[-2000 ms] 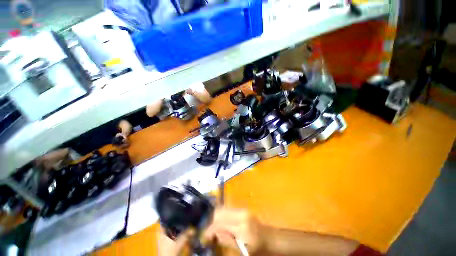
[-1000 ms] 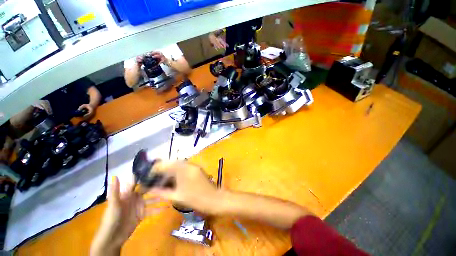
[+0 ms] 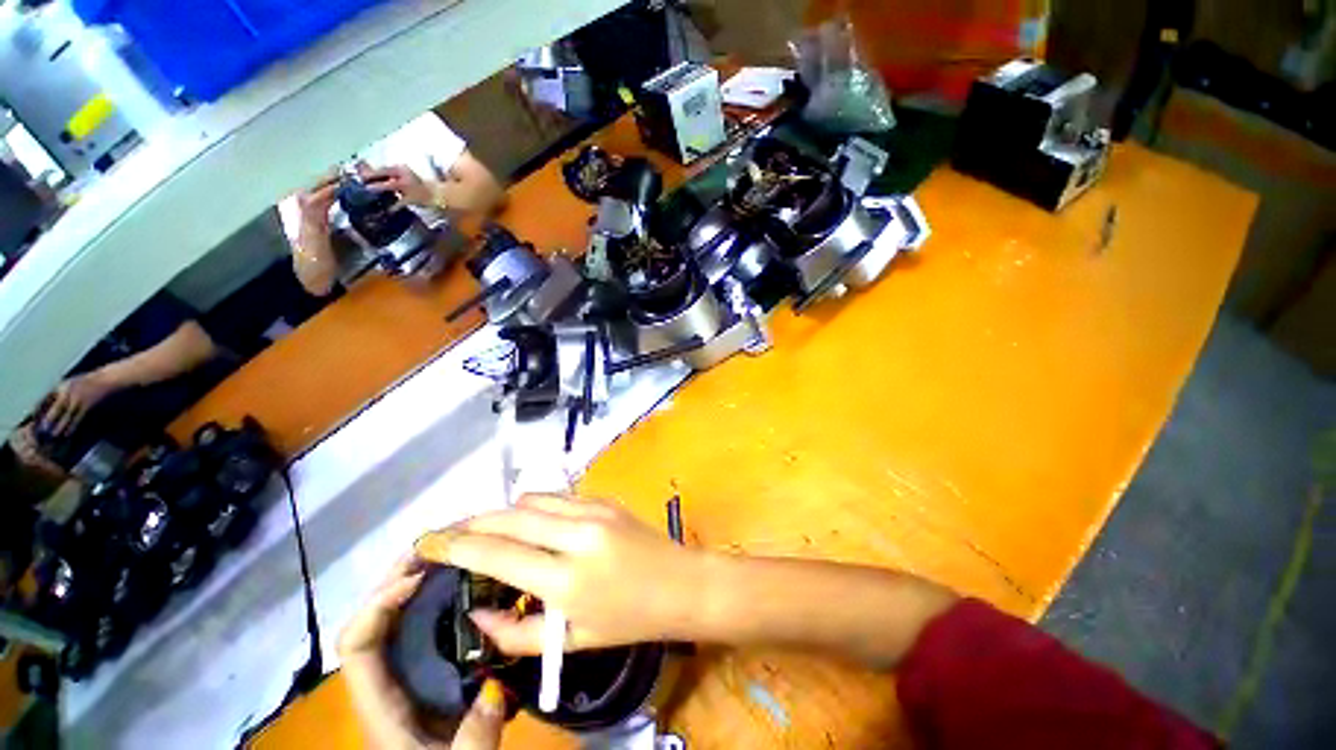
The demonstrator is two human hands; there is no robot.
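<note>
My left hand (image 3: 378, 662) is curled around the black camera head housing (image 3: 427, 642), holding it tilted with its open side to the right; a yellow covering shows on a fingertip. My right hand (image 3: 594, 579) reaches over the open side, its fingertips at the board (image 3: 470, 618) and thin wires. A slim white stick (image 3: 553, 662) hangs from my right hand. The round black camera base (image 3: 623, 683) stands on the orange bench just right of the head, partly hidden by my right hand, with a black antenna (image 3: 676, 520) behind it. Whether the fingertips pinch a wire is hidden.
Partly built silver-and-black units (image 3: 677, 311) are clustered at the back. Black head assemblies (image 3: 147, 531) lie on the white sheet (image 3: 374, 476) at left. A black-and-silver box (image 3: 1033, 135) stands at the far right of the orange bench (image 3: 938, 396). People work opposite, under the pale shelf (image 3: 293, 183).
The black head has come down beside the base and turned its open side right. My left hand has closed around it; my right hand has moved onto its open side. The view has shifted.
</note>
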